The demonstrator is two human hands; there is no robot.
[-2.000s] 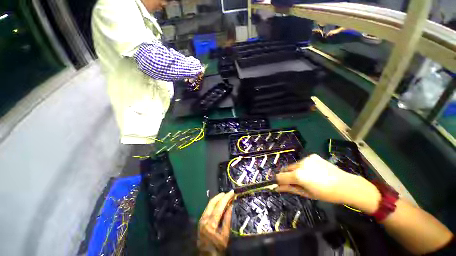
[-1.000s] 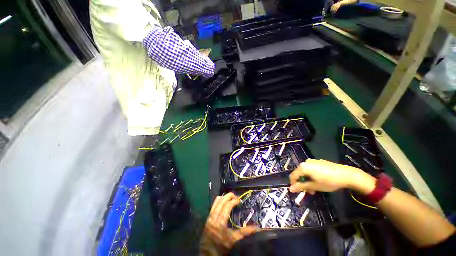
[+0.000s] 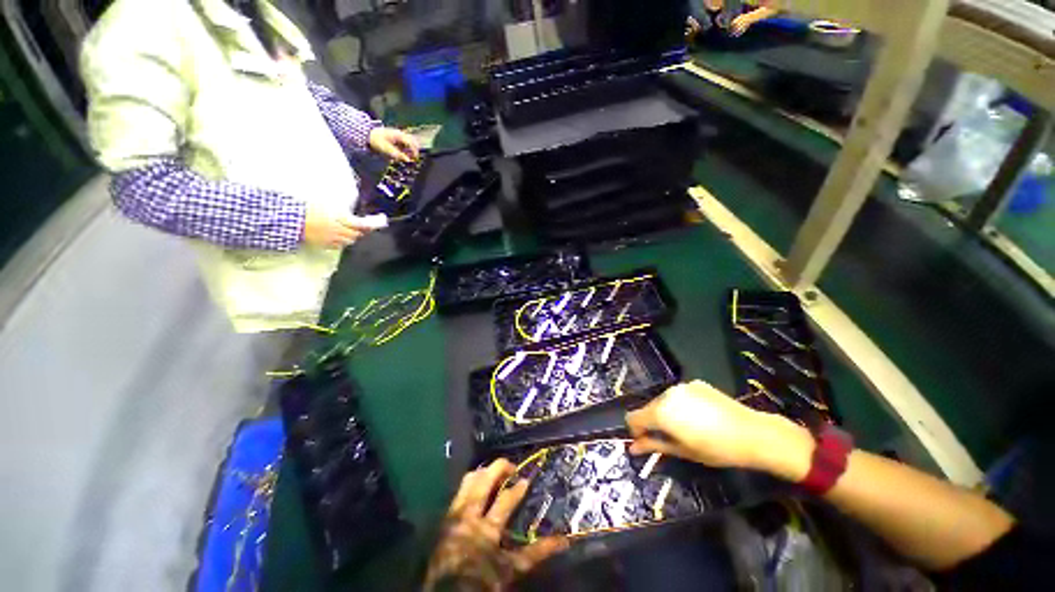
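Note:
The nearest black housing (image 3: 602,491) lies flat, with silver strips slanting across its cavities and a yellow wire looped round its left end. My left hand (image 3: 486,526) rests on its left end, fingers apart at the rim and wire. My right hand (image 3: 694,426) is at its far edge, right of the middle, fingertips pinched together; whether they hold a small part is hidden. Just beyond lie a second wired housing (image 3: 573,379) and a third wired housing (image 3: 584,310).
Another housing (image 3: 347,468) and a blue bin (image 3: 241,509) of harnesses are at left, with loose yellow harnesses (image 3: 382,318) beyond. Stacked housings (image 3: 602,174) stand at the far end. A wired housing (image 3: 781,353) lies beside the wooden rail (image 3: 850,335). A person (image 3: 231,150) works at far left.
The dark strip held between both hands two seconds ago is no longer seen there. My right hand has moved slightly left along the housing's far edge. The other person's hands have come into view.

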